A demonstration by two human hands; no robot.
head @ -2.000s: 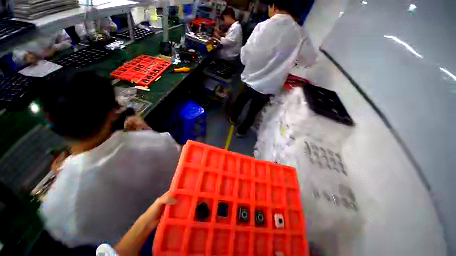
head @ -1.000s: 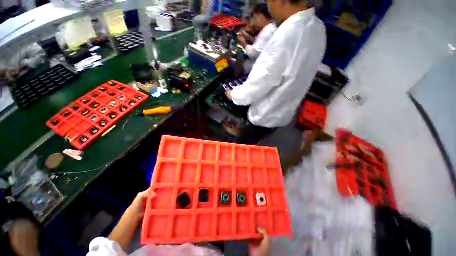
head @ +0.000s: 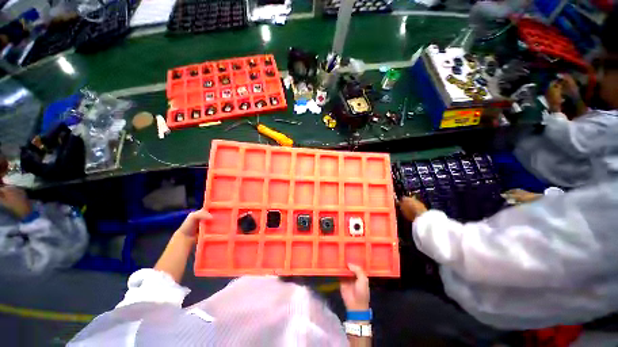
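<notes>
An orange-red compartment tray point(head: 298, 246) is held out in front of me, above my lap. One row holds several small units: dark watch heads point(head: 303, 222) and one pale watch unit point(head: 356, 226) toward the right. The other pockets hold nothing. My left hand point(head: 196, 225) grips the tray's left edge. My right hand point(head: 354, 288) grips its near edge toward the right, with the thumb on the rim. Most of the fingers of both hands are hidden behind the tray.
The green bench point(head: 352, 139) lies ahead. On it are a fuller orange-red tray point(head: 227, 100), a yellow-orange tool point(head: 274, 135), clear bags point(head: 101, 129) and a blue-and-white box point(head: 450, 88). At right, a white-sleeved person point(head: 515, 251) holds a black tray point(head: 447, 181). Another person sits at left.
The view has turned right, from the aisle to face the bench squarely. My right hand has come onto the tray's near edge since the oldest frame. The units keep their pockets.
</notes>
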